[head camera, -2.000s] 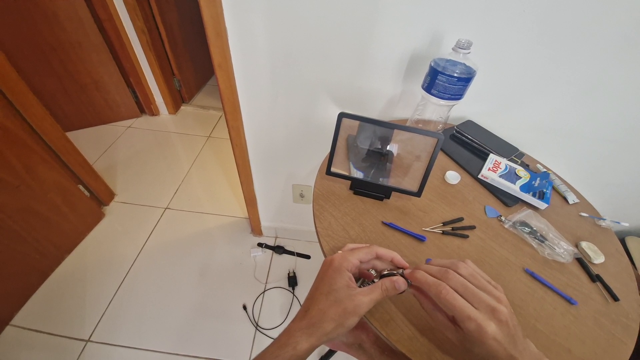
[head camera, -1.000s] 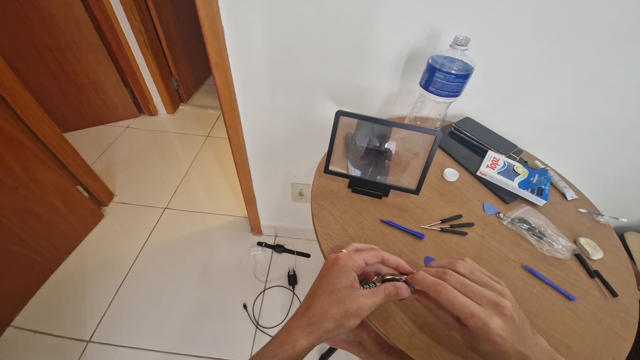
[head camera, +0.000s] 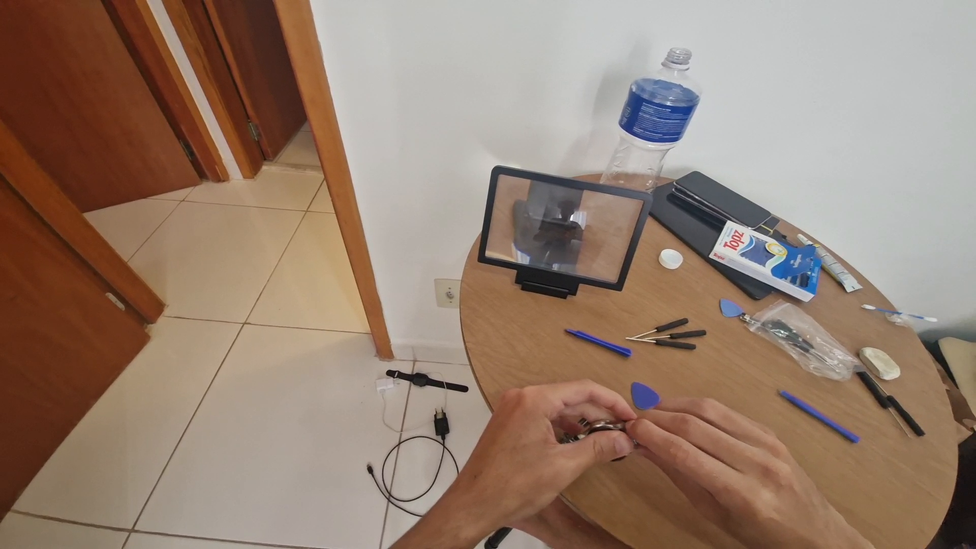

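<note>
My left hand (head camera: 545,442) grips a metal wristwatch (head camera: 602,428) near the front edge of the round wooden table (head camera: 526,343). Fingers cover much of the watch. My right hand (head camera: 717,450) meets it from the right, its fingertips pressed at the watch's edge; whether they hold a small tool is hidden. Just beyond the fingers lies a blue triangular opening pick (head camera: 645,396). Farther back are a blue plastic pry tool (head camera: 598,342) and several small black-handled screwdrivers (head camera: 671,334). Another blue pry tool (head camera: 820,416) lies to the right of my right hand.
A framed screen magnifier (head camera: 564,229) stands at the table's back left, before a plastic bottle (head camera: 659,114). Behind are a swab box (head camera: 766,259) and black phone (head camera: 720,200). A clear bag (head camera: 804,339) lies right. A black smartwatch (head camera: 427,380) and cable (head camera: 415,499) rest on the floor.
</note>
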